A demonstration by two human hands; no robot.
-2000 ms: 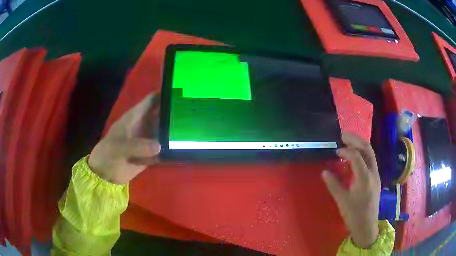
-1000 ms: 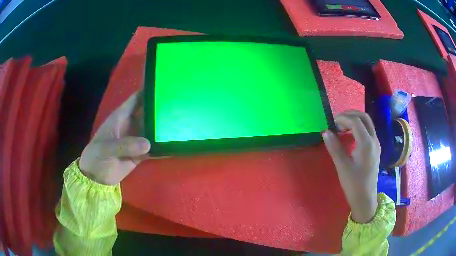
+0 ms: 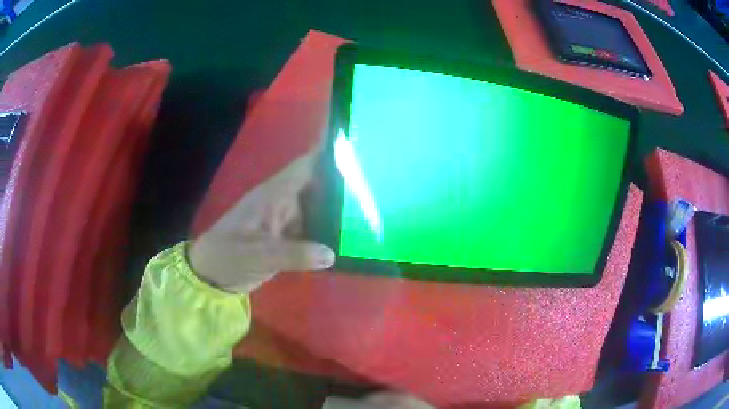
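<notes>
A black-bezelled tablet with a plain green screen is tilted above the red foam pads. A white glare streak crosses its left edge. My left hand grips the tablet's left side, with the thumb on the lower left corner of the bezel and the fingers hidden behind it. My right hand is blurred and mostly cut off by the bottom edge, away from the tablet. Whether it holds anything cannot be seen.
Stacked red foam pads stand at the left, with part of a dark device at the far left edge. Another tablet lies on foam at the upper right. A blue tape dispenser and a black glossy tablet on foam are at the right.
The screen went from partly green to fully green. The tablet has shifted right in view and tilted. My right hand has left its right corner and dropped to the bottom edge of view.
</notes>
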